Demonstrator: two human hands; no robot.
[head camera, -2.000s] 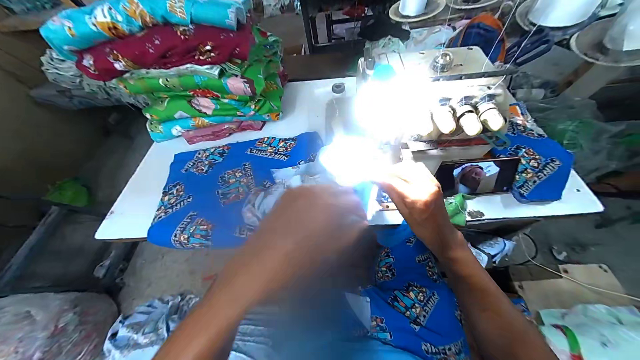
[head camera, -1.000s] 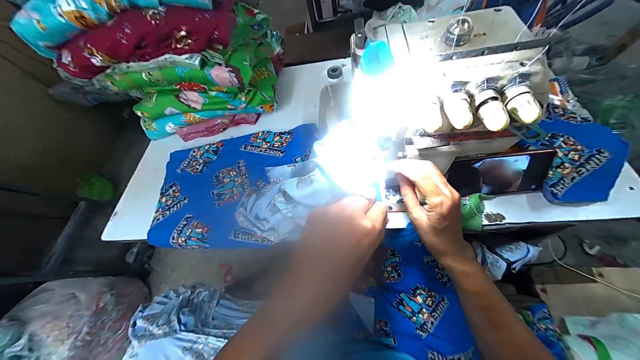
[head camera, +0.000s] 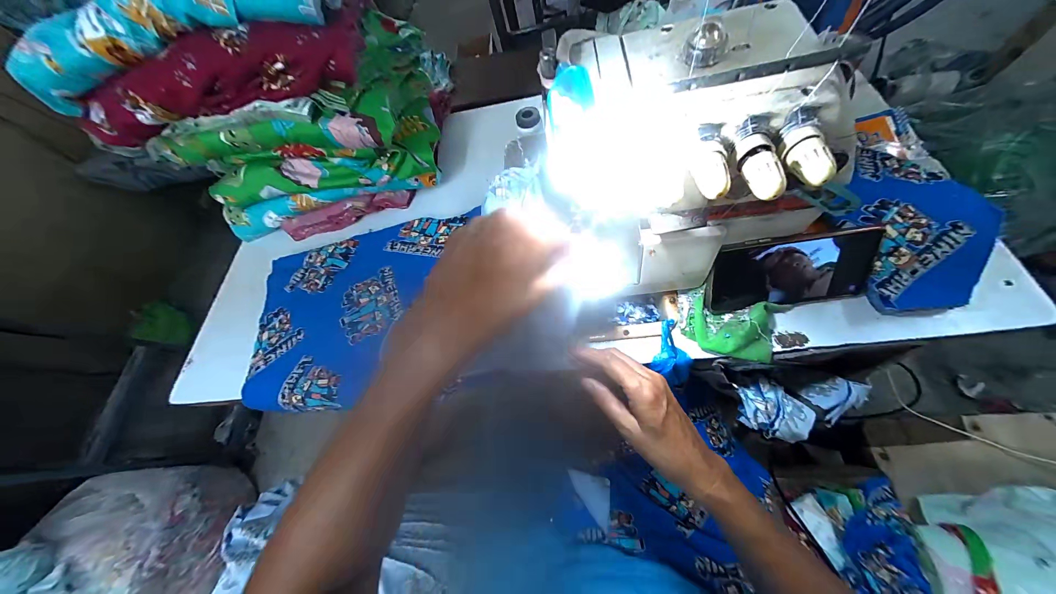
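A serger-type sewing machine (head camera: 767, 74) with several tension knobs stands on the white table, its lamp glaring over the needle area. My left hand (head camera: 503, 256) is raised at the left of the glare, blurred; the light hides its fingertips and anything in them. My right hand (head camera: 639, 404) is at the table's front edge, fingers apart and bent, with nothing visible in it. Blue printed fabric (head camera: 371, 305) lies flat on the table left of my left hand. More blue printed fabric (head camera: 676, 495) hangs below my right hand. A small blue strip (head camera: 670, 355) lies over the edge beside it.
Folded printed fabrics (head camera: 272, 140) are stacked at the back left. A phone (head camera: 796, 268) showing a picture leans at the machine's front, behind a green cloth (head camera: 734, 330). Another blue printed piece (head camera: 924, 239) lies at the right. A filled plastic bag (head camera: 148, 528) sits lower left.
My hands were close together at the needle area; now they are apart, the left raised and the right lower at the table edge. The pale crumpled cloth no longer shows on the blue fabric.
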